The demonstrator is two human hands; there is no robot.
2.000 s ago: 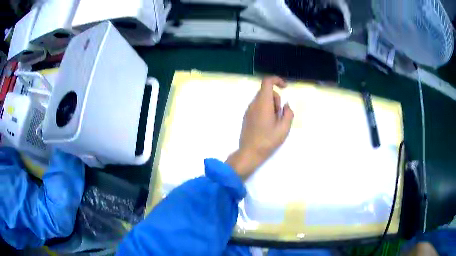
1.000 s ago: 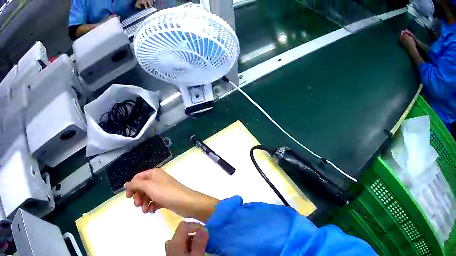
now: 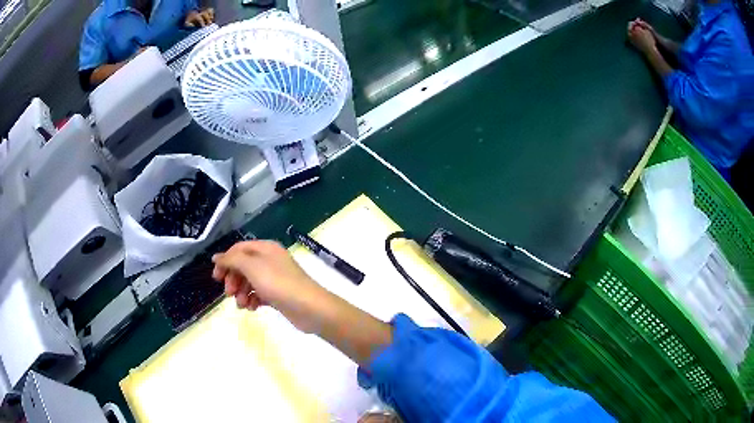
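My right hand (image 3: 260, 277) reaches in from the lower right over the near edge of the flat black screw tray (image 3: 192, 289). Its fingers are curled with the tips close together; whether they hold a tiny screw cannot be told. My left hand (image 3: 380, 418) shows only as a sliver at the bottom edge. Below my right hand lies the white work mat (image 3: 223, 363) with yellow tape edges. A black marker pen (image 3: 329, 256) lies at the mat's far edge. The thick black electric screwdriver (image 3: 488, 268) lies right of the mat, its black cord looping over the mat's edge.
A white desk fan (image 3: 266, 78) and an open bag of black rings (image 3: 178, 206) stand beyond the mat. Stacked projectors (image 3: 70, 215) are at left. A green crate (image 3: 653, 330) with white wrapped parts is at right. Two people in blue sit at other places.
From two seconds ago, the view has swung right, and my right hand has come in to the tray. Since one second ago, my left hand has dropped almost out of the picture.
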